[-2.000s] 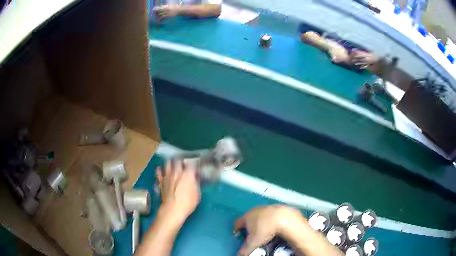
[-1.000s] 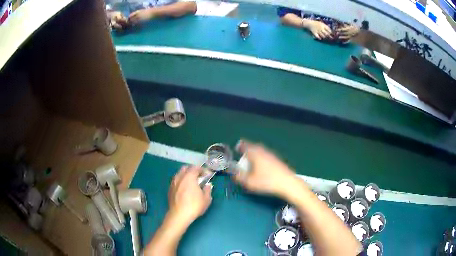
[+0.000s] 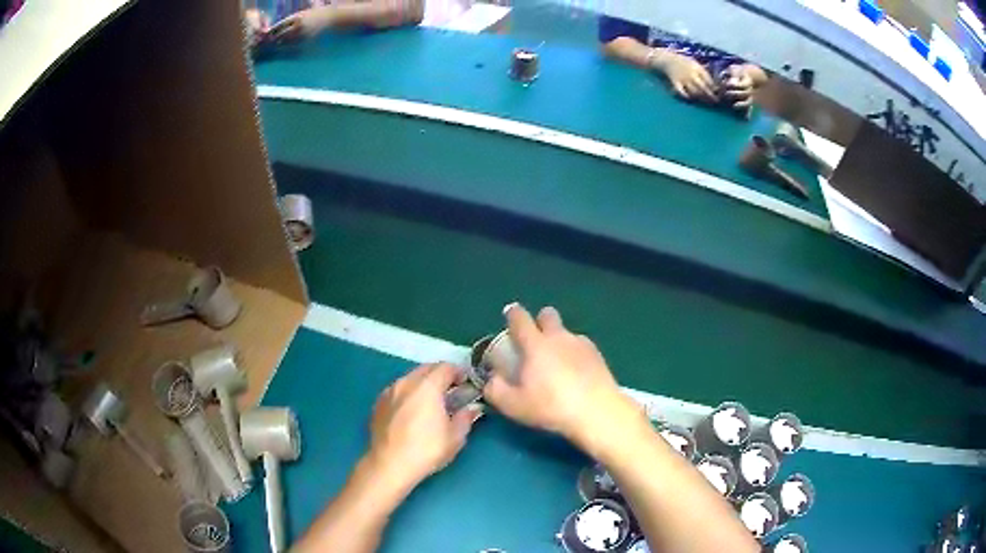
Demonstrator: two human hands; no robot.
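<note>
My left hand (image 3: 420, 419) holds the handle of a grey-beige handled housing (image 3: 480, 352) over the pale strip. My right hand (image 3: 551, 373) grips a short grey cup (image 3: 504, 356) against the housing's round barrel. The fingers cover much of both parts, so how far they are joined cannot be told. Several grey motor units (image 3: 730, 425) with white centres stand in a cluster beside and partly behind my right forearm.
A cardboard carton (image 3: 173, 130) at left holds loose housings (image 3: 216, 297). Another housing (image 3: 269, 432) lies at its edge. One barrel (image 3: 296, 221) shows on the dark green belt (image 3: 519, 259). Across it are people's hands (image 3: 692, 78), a single unit (image 3: 524, 65) and more housings (image 3: 759, 154).
My right hand has brought the cup against the barrel, and both hands are now close together. The housing on the belt has moved left, partly behind the carton.
</note>
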